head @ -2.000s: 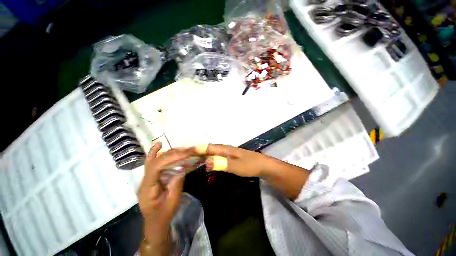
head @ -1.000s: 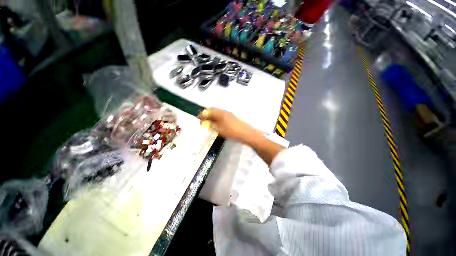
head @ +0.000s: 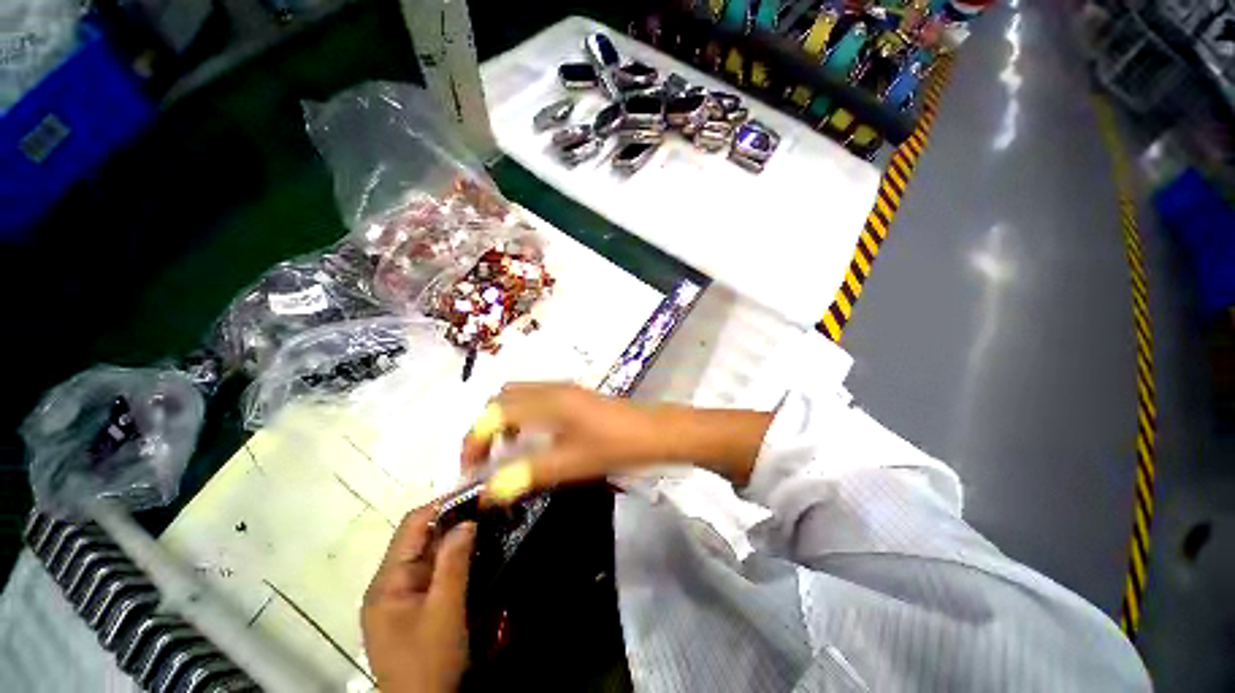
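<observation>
My left hand (head: 420, 596) holds a dark watch case (head: 461, 509) with a silver-grey rim between thumb and fingers, over the sheet's front edge. My right hand (head: 553, 440), with pale yellow finger cots on thumb and finger, is just above and beside the case. A blurred pale shape shows between its fingers; I cannot tell what it is or whether the fingers touch the case. A loose pile of red-orange and white flex parts (head: 490, 301) lies on the sheet, with a thin black item (head: 470, 363) at its edge.
A white tray (head: 772, 251) holds jumbled cases at the back right. Clear bags of dark parts (head: 115, 433) and a reddish bag (head: 434, 237) lie behind the sheet (head: 291, 508). A row of cases (head: 122, 609) stands at the lower left. Yellow-black tape (head: 887, 203) edges the aisle.
The view swung right, then partly back. My right hand went out to the right tray's near edge and is now back beside my left hand, which has come back into view with a case.
</observation>
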